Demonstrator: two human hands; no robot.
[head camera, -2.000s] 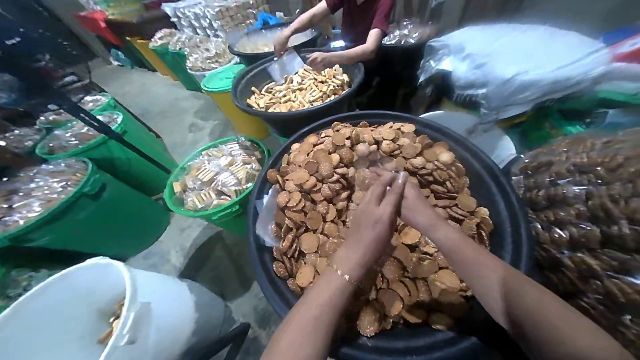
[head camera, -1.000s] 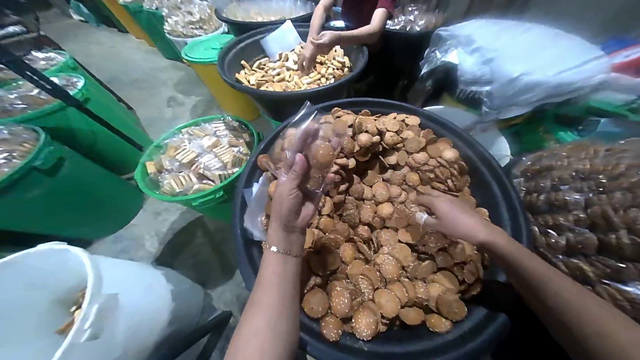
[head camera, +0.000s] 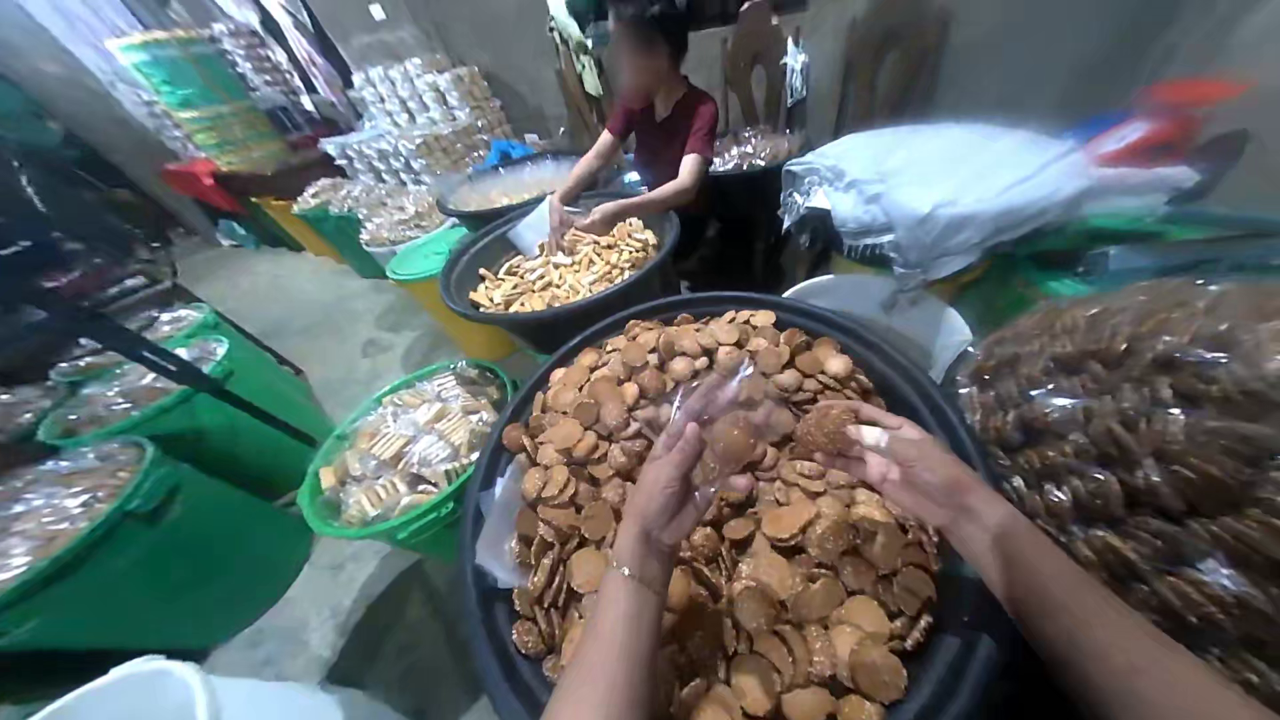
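A wide black tub (head camera: 485, 600) full of round brown cookies (head camera: 790, 590) stands right below me. Over its middle, my left hand (head camera: 665, 490) holds a clear plastic bag (head camera: 715, 400) with some cookies in it. My right hand (head camera: 900, 460), with a white wrap on one finger, grips a seeded cookie (head camera: 827, 430) just right of the bag. White sheets, perhaps plastic or paper, lie at the tub's left inner edge.
A person (head camera: 665, 130) works across from me at another black tub (head camera: 460, 270) of stick-shaped biscuits. Green tubs (head camera: 320, 490) of bagged biscuits stand left. A white bucket (head camera: 140, 690) is at lower left, bagged cookies (head camera: 1130, 430) are piled right, and a white sack (head camera: 950, 190) lies behind.
My right hand has come up from the cookie pile toward the bag, now with a cookie in its fingers. Two seconds ago both hands were together over the tub. The view has tilted up.
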